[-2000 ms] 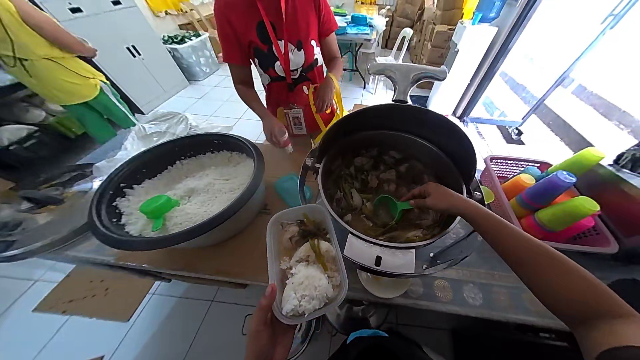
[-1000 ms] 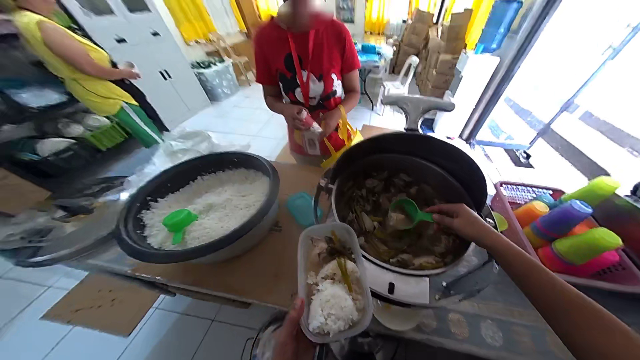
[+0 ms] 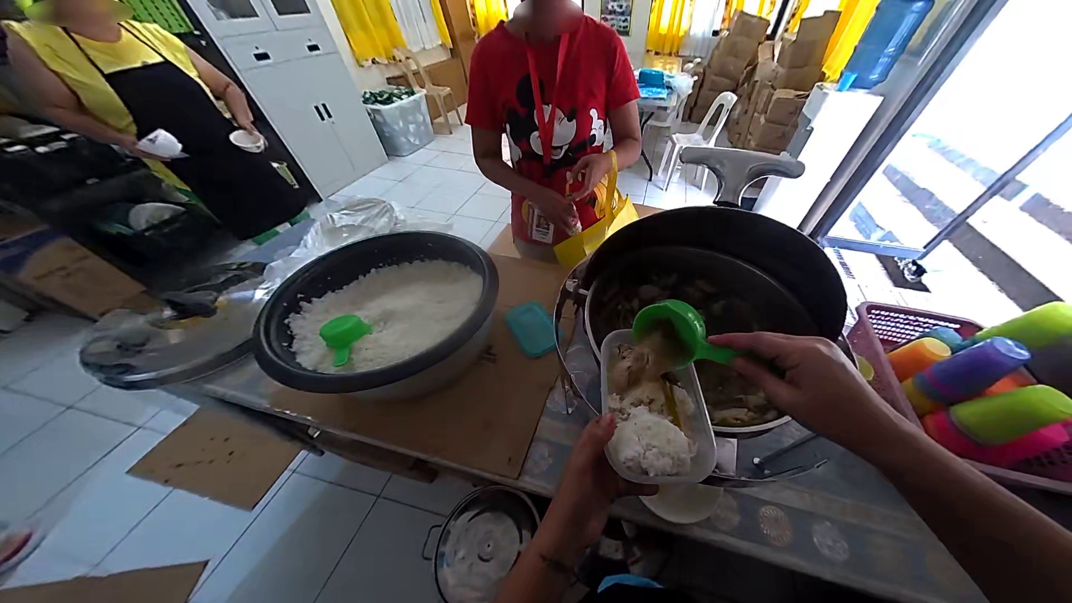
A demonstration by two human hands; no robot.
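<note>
My left hand (image 3: 586, 477) holds a clear plastic food container (image 3: 702, 448) with white rice at its near end and meat and greens at its far end. In my right hand (image 3: 796, 381) is the handle of a green plastic scoop (image 3: 691, 322), tipped over the container's far end, with broth at its lip. Behind and beside them stands a deep round pot (image 3: 712, 226) of soup with meat and greens. To the left, a large dark-rimmed rice pot (image 3: 276, 335) holds cooked rice (image 3: 410, 301), and a second green scoop (image 3: 343, 332) rests on it.
A teal lid (image 3: 531, 328) lies on cardboard (image 3: 494, 402) between the pots. A pink basket (image 3: 892, 322) of colourful tumblers stands right. Across the table is a person in a red shirt (image 3: 548, 109) with a yellow bag (image 3: 599, 230); another in a dark apron (image 3: 193, 126) stands back left. A metal lid (image 3: 151, 343) lies left.
My right hand has lifted the green scoop from the soup to over the container. The person in the apron has turned toward the table. The view has shifted.
</note>
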